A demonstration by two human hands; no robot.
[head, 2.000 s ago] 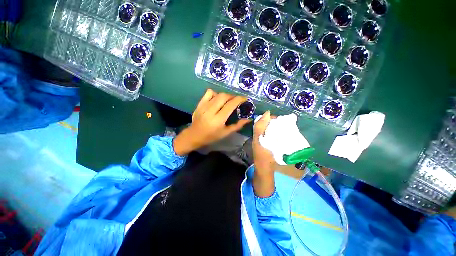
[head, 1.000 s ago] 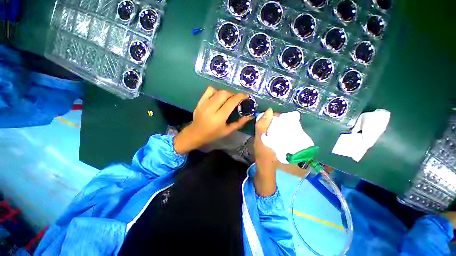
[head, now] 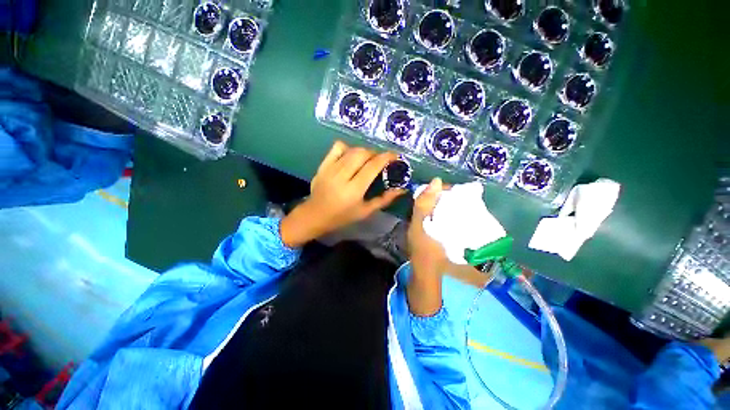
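Note:
My left hand (head: 342, 190) holds a round black lens unit (head: 397, 174) in its fingertips, glossy face up, just in front of the full tray. My right hand (head: 426, 232) is close beside it, shut on a white wipe (head: 462, 222) and a green air gun (head: 489, 252) mostly hidden under the wipe. A blue tip at the wipe's left end is at the lens unit's edge; I cannot tell if it touches. A clear hose (head: 551, 320) curves down from the green tool. The clear full tray (head: 322, 106) holds rows of dark round units.
A part-filled clear tray (head: 152, 90) lies at the left. A spare white wipe (head: 578, 218) lies right of the full tray. A clear small-part tray (head: 690, 282) is at the far right. Blue sleeves of neighbouring people show at both sides. A small blue piece (head: 321, 54) lies between the trays.
The view has shifted slightly. My hands keep nearly the same pose around the lens unit, and the green tool and hose have moved a little.

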